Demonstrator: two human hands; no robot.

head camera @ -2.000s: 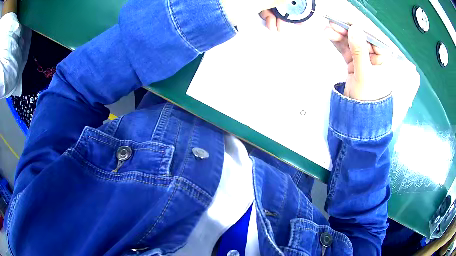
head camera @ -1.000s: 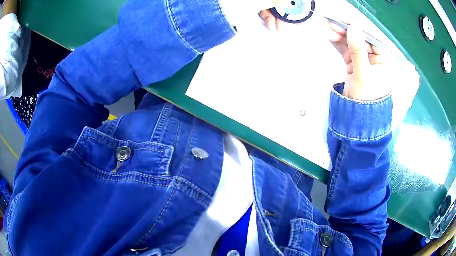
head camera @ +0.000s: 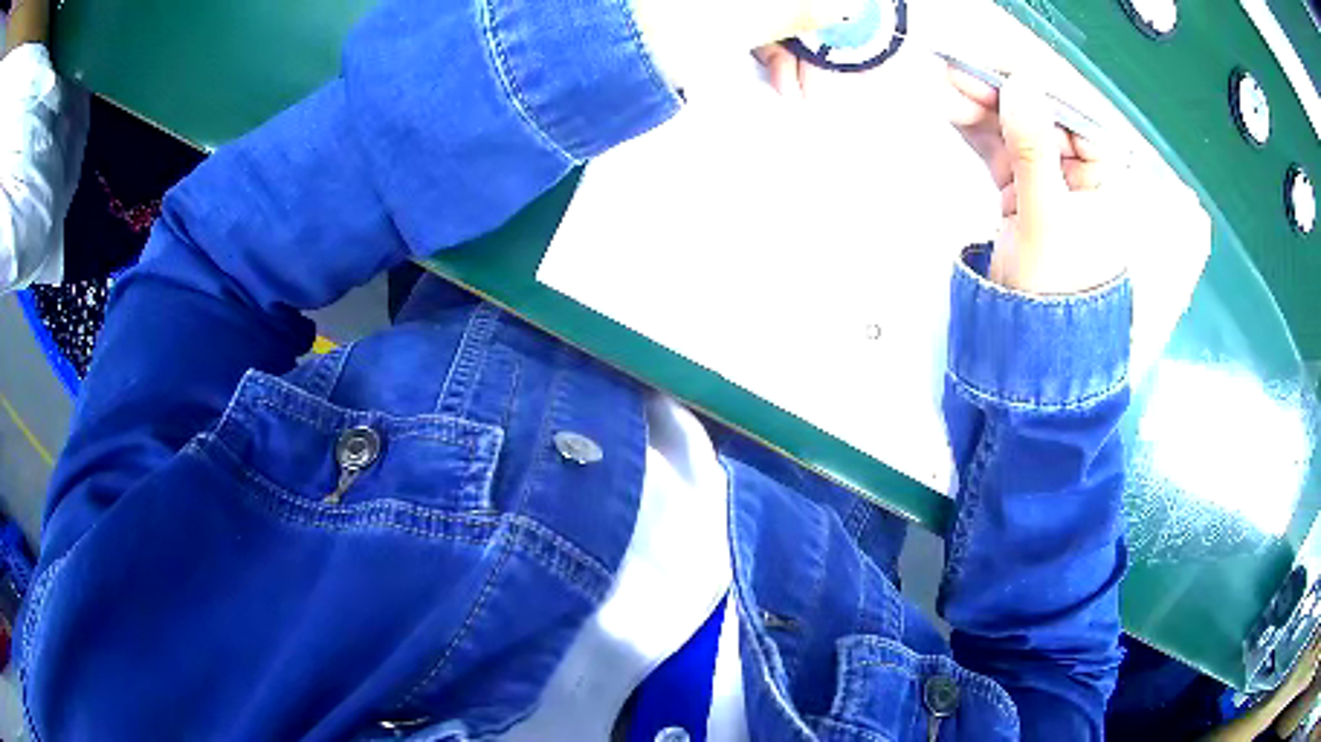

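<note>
A black-rimmed round unit [head camera: 866, 55] with a pale bluish centre is at the top edge over the white sheet [head camera: 753, 261]. My left hand [head camera: 739, 36] holds it by its left side. This hand is washed out by glare and cut off by the top edge, and its fingertips show beside and below the rim. My right hand [head camera: 1032, 160] grips the slim silver tweezers [head camera: 1065, 113] like a pen. Their tip points left towards the unit, a short gap from its rim. Whether the tip holds anything is too bright to tell.
Several black-rimmed units [head camera: 1250, 106] lie on the green conveyor at the upper right. Shiny clear film [head camera: 1217, 449] lies right of my right sleeve. Another person's pale sleeve [head camera: 32, 167] is at the left edge, above a blue crate [head camera: 55, 348] of small parts.
The units on the conveyor have shifted down and right, and another has come into view at the top. A finger of my left hand now lies over part of the unit's centre. My right hand has barely moved.
</note>
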